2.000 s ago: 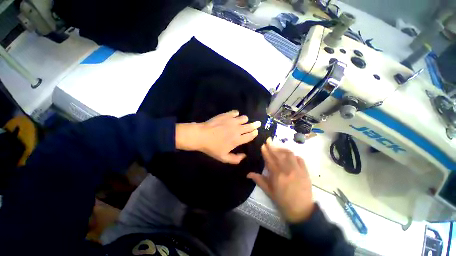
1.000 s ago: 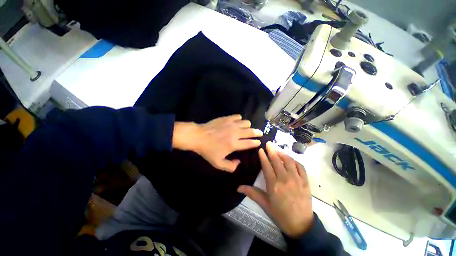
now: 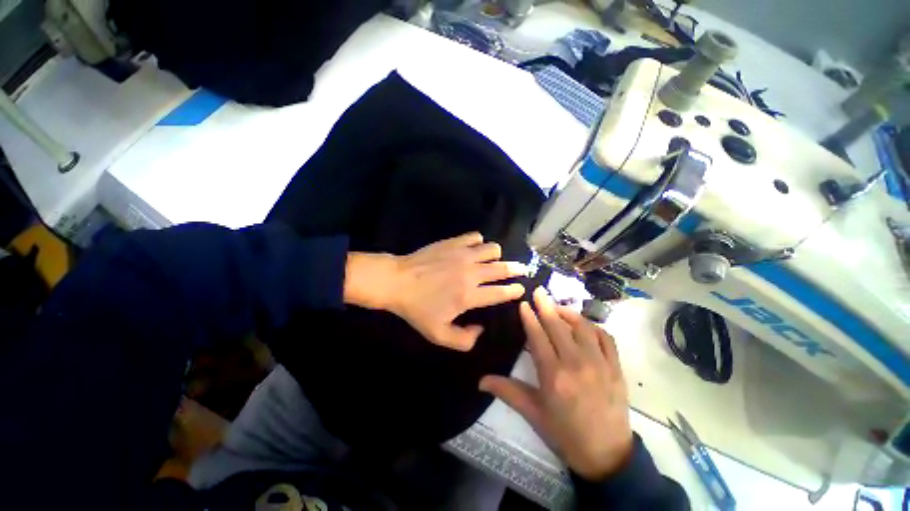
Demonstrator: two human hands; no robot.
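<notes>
A black fabric piece [image 3: 399,180] lies flat on the white table and hangs over its near edge. Its right edge lies at the presser foot [image 3: 539,261] of the cream-white sewing machine [image 3: 619,170]. My left hand [image 3: 439,284] rests flat on the fabric, fingers spread, fingertips just left of the presser foot. My right hand [image 3: 574,384] lies palm down at the fabric's right edge, its fingertips on the edge just below the needle area and its thumb on the cloth. Neither hand grips anything. The needle tip is too small to make out.
Blue-handled snips [image 3: 704,464] lie right of my right hand. A black looped object [image 3: 698,342] lies under the machine arm. A dark fabric pile [image 3: 239,50] is at the upper left. Striped cloth [image 3: 569,88] lies behind the machine. A ruler strip [image 3: 509,467] runs along the near table edge.
My right hand has moved slightly down, and its fingers are straighter than two seconds ago. My left hand stays on the fabric. The view has shifted a little.
</notes>
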